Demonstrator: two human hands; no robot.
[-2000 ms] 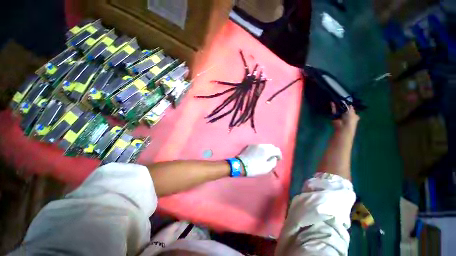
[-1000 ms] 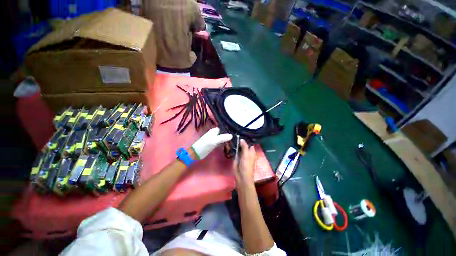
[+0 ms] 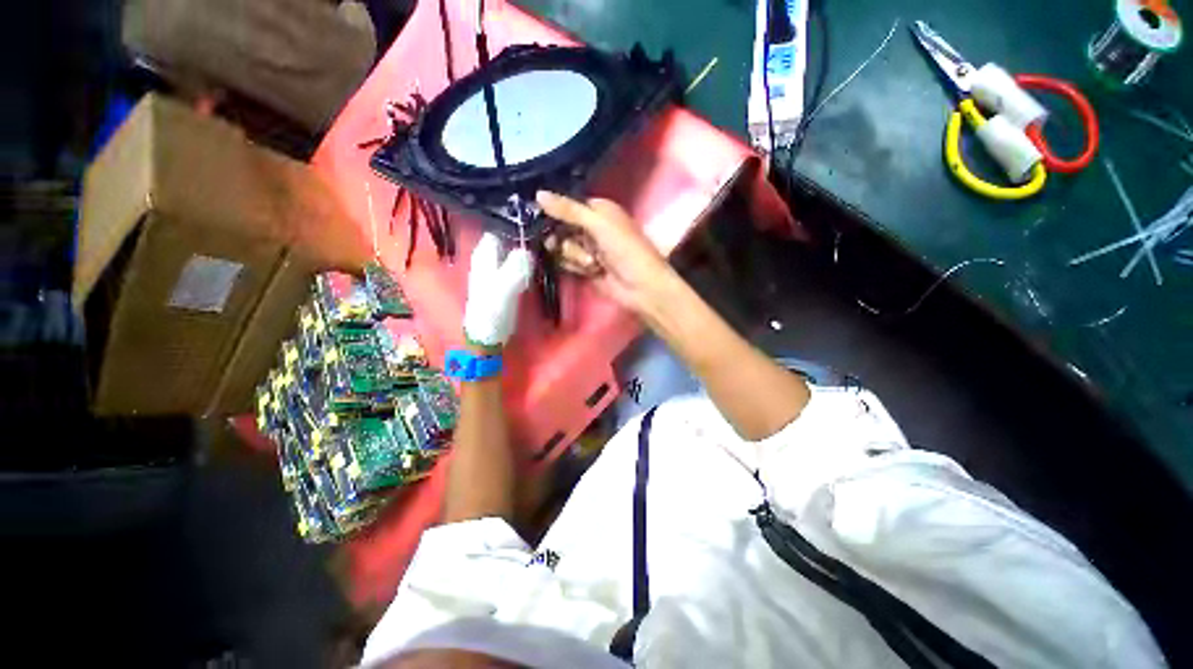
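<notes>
A black housing point(image 3: 393, 160) with a white disc point(image 3: 521, 120) lies tilted on the pink surface, a black cable crossing the disc. My left hand point(image 3: 497, 293), in a white glove, is just below the housing's near edge, fingers close together. My bare right hand point(image 3: 599, 248) is to its right, index finger at the same edge, other fingers curled. A thin pale strip point(image 3: 523, 228) shows between the fingertips; which hand grips it is unclear. Dark leads point(image 3: 550, 290) hang below the edge. More black leads point(image 3: 425, 225) lie partly hidden beside and under the housing.
Stacked circuit boards point(image 3: 356, 405) stand at left, with cardboard boxes point(image 3: 177, 281) beyond. On the green bench at right are a power strip point(image 3: 778, 72), scissors point(image 3: 1007, 124), a solder wire spool point(image 3: 1134, 42) and loose pale strips point(image 3: 1138, 233). A dark gap runs along the bench edge.
The view has turned and moved closer. The housing, placed on the pink surface between the first two frames, now covers part of the lead pile. Both hands remain at its near edge.
</notes>
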